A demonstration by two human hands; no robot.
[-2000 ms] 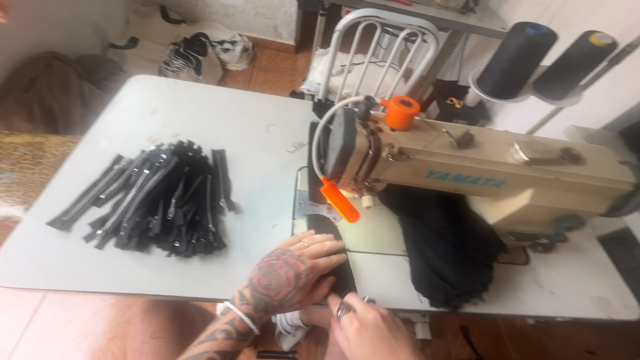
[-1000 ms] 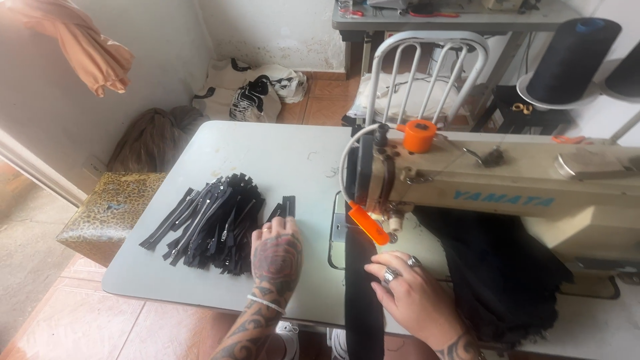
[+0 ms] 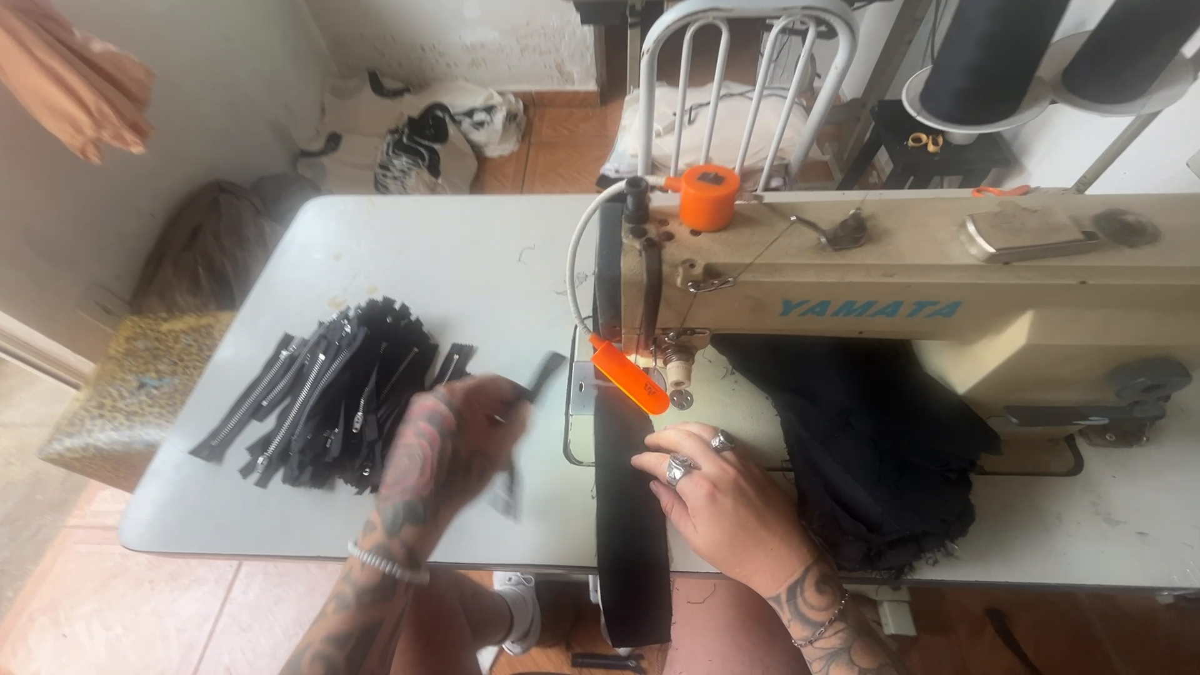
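My left hand (image 3: 469,436), blurred, holds a short black zipper (image 3: 542,380) over the table, just right of a pile of black metal-toothed zippers (image 3: 347,394). A long black fabric strip (image 3: 633,525) runs under the head of the Yamata sewing machine (image 3: 862,272) and hangs over the table's front edge. My right hand (image 3: 727,497) rests at the strip's right side, fingertips at its edge, with nothing seen in its grasp. The orange lamp (image 3: 630,377) points down at the needle area, which it partly hides. Bunched black fabric (image 3: 872,459) lies under the machine arm.
The pale sewing table (image 3: 450,244) has its front edge near my legs. Behind it stand a white metal chair (image 3: 750,56) and black thread cones (image 3: 994,56). A patterned box (image 3: 141,403) is at the left, and cloth (image 3: 431,131) lies on the floor.
Two seconds ago both hands were together on the fabric by the needle. My left hand went to the zippers and now holds one, moved back right. My right hand stays beside the strip.
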